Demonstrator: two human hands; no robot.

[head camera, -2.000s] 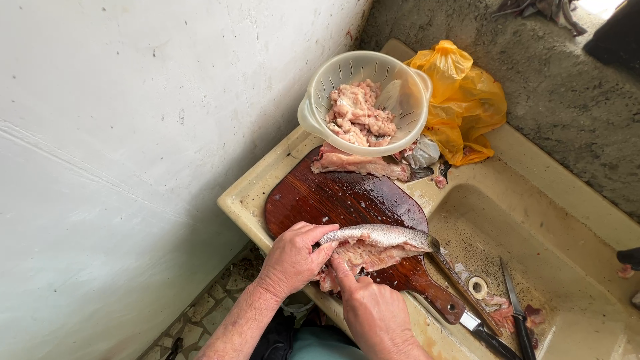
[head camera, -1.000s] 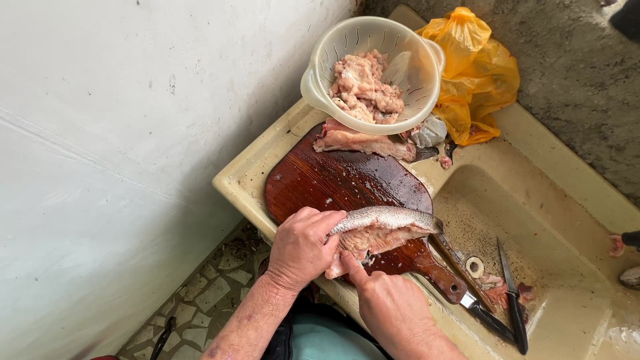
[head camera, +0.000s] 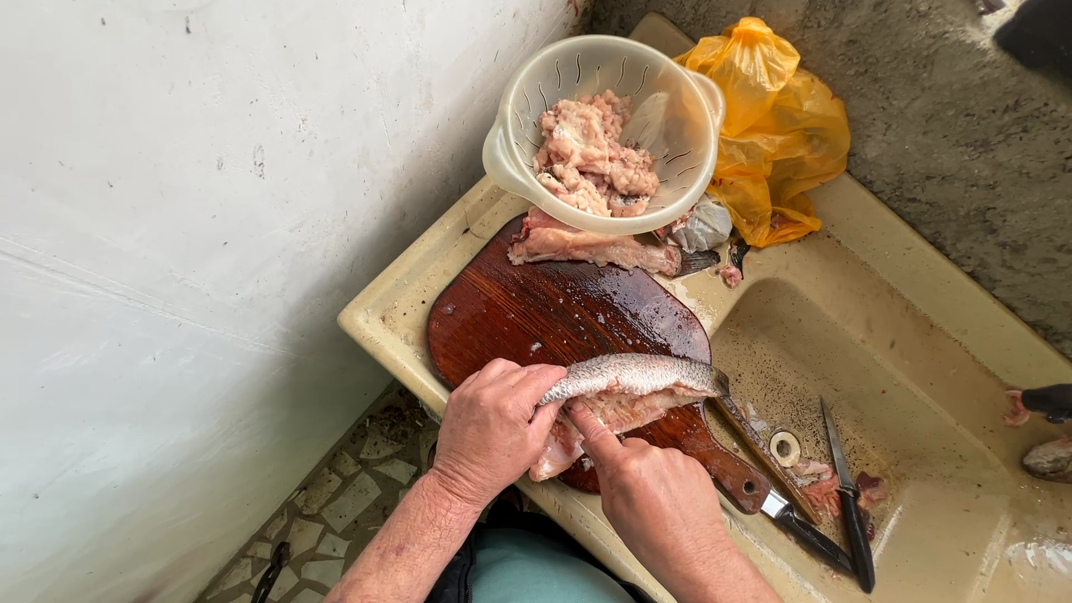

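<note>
A scaly fish, cut open along its length, lies across the lower edge of a wet dark wooden cutting board. My left hand grips the fish at its left end, thumb along the skin. The index finger of my right hand is pressed into the pink flesh below the skin; the other fingers are curled under, and whether they hold anything is hidden. At the board's top edge lies a strip of raw fish with its tail. Above it a translucent colander holds lumps of pale pink flesh.
The board rests on a beige sink's edge. Two black-handled knives lie at the right, one in the basin and one beside the board's handle, near scraps. A yellow plastic bag stands behind. A white wall borders the left.
</note>
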